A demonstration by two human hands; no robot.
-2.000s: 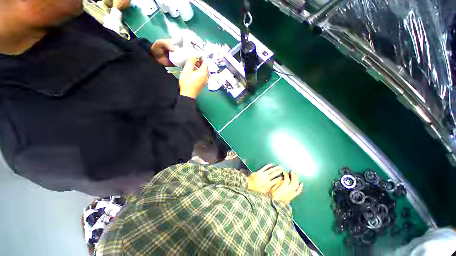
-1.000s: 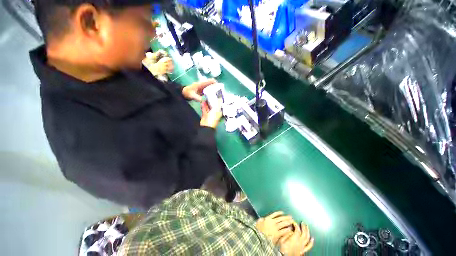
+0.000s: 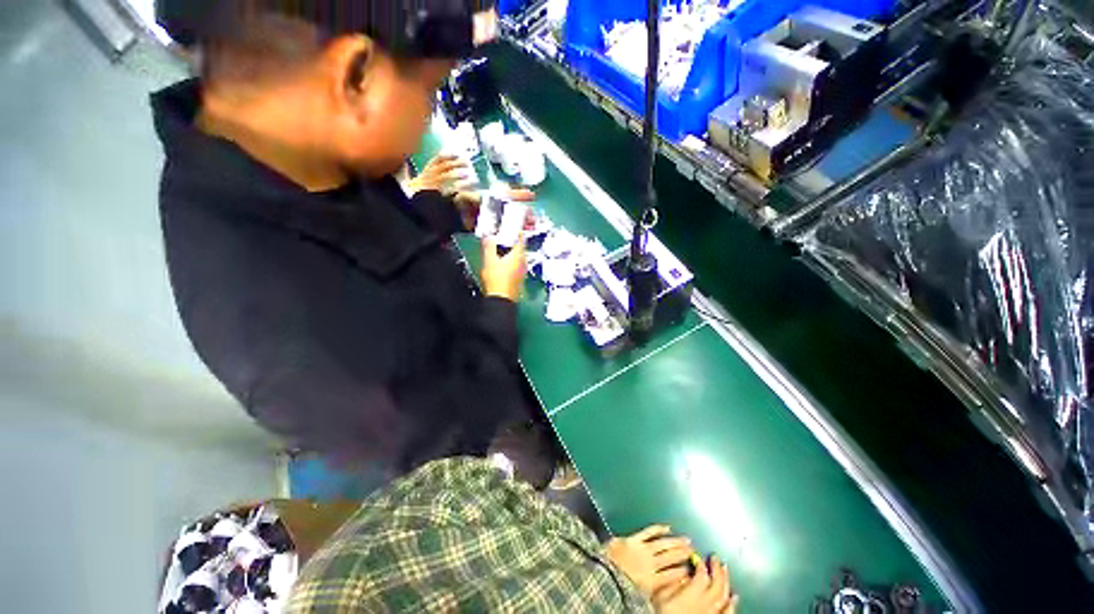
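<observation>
My left hand [image 3: 645, 559] and my right hand [image 3: 699, 591], in plaid sleeves, are close together at the near edge of the green bench [image 3: 654, 450], at the bottom of the view. Their fingers are bent. A small yellowish spot shows between them, but I cannot tell whether they hold anything. Several black ring parts [image 3: 854, 595] lie right of my hands, cut off by the lower edge.
A person in a black jacket [image 3: 348, 312] at the left holds a white part [image 3: 502, 221]. Near it are white housings [image 3: 564, 262] and a hanging black screwdriver [image 3: 643, 288]. Blue bins [image 3: 690, 106] stand on the rack. A box of white-and-black parts [image 3: 288, 528] is lower left.
The view has swung up and left, so the rack and bins show and the ring heap is mostly out of view. My hands stay together. The neighbour still handles a white part.
</observation>
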